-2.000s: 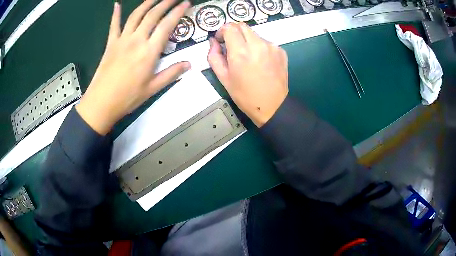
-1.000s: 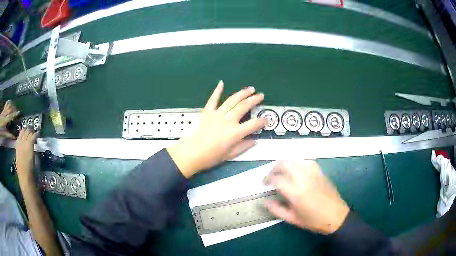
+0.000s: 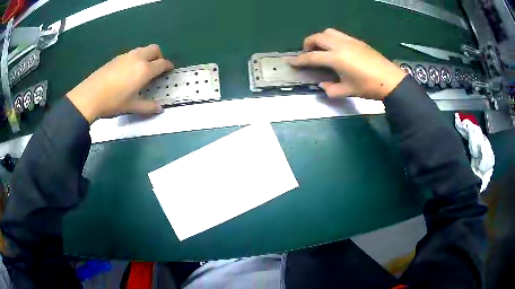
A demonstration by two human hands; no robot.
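Observation:
The perforated plate (image 3: pixel 195 84) lies behind the pale rail, left of centre. My left hand (image 3: pixel 121 84) is on its left end, thumb at the near edge and fingers at the far edge. The flat plate (image 3: pixel 271 72) is right of centre, behind the rail, where the four-ring plate was; no rings show there now. My right hand (image 3: pixel 353 65) holds the flat plate's right part, fingers on top and thumb at the near edge. The white paper sheet (image 3: pixel 223 183) lies bare and tilted in front of the rail.
A long pale rail (image 3: pixel 237 114) crosses in front of the plates. Ring plates (image 3: pixel 432 75) stand at the right near a metal mechanism (image 3: pixel 485 87); more ring plates (image 3: pixel 29 97) are at the far left. A pointed metal strip (image 3: pixel 426 51) and a white cloth (image 3: pixel 479 149) lie right.
The flat plate has gone from the paper to behind the rail, over the ring plate's place. My right hand moved with it. My left hand moved left onto the perforated plate.

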